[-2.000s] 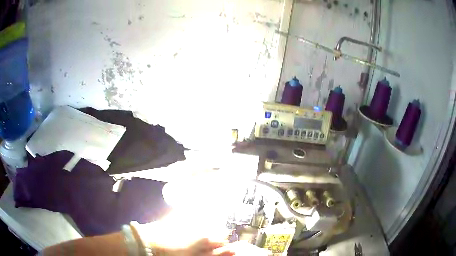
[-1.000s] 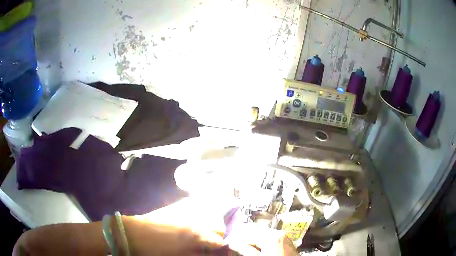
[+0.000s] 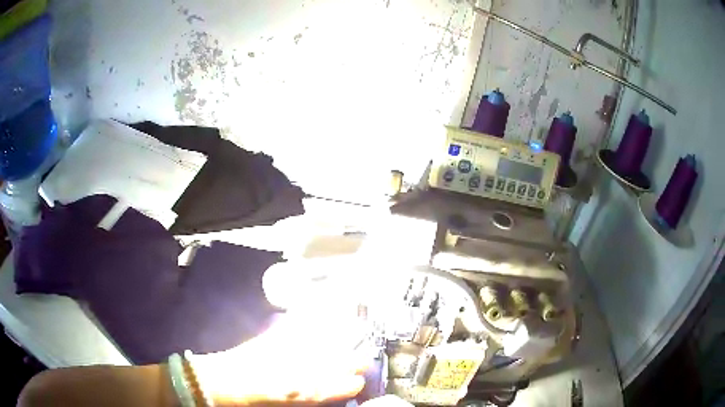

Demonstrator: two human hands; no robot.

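Note:
My left hand [image 3: 294,367] reaches in from the lower left, a pale bangle and beaded band at its wrist. Its fingers stretch toward the overlock machine's needle area [image 3: 381,338]. Glare washes out much of the hand. A small strip of purple fabric [image 3: 374,383] shows at the fingertips; whether they grip it cannot be told. A pale rounded shape at the bottom edge may be part of my right hand, cut off and overexposed. The machine's front cover carries a yellow label [image 3: 451,374].
Dark purple panels [image 3: 135,278] lie at left. A white sheet [image 3: 119,171] lies on black pieces [image 3: 238,187] behind. A blue water bottle [image 3: 28,119] stands far left. The control panel [image 3: 493,168], brassy tension knobs [image 3: 518,302] and purple thread cones [image 3: 633,145] are at right. Dark snips [image 3: 576,392] lie lower right.
The raised purple fabric near the needle now shows lower, at the left fingertips. The fingers by the yellow label have left that spot. The camera view has shifted slightly.

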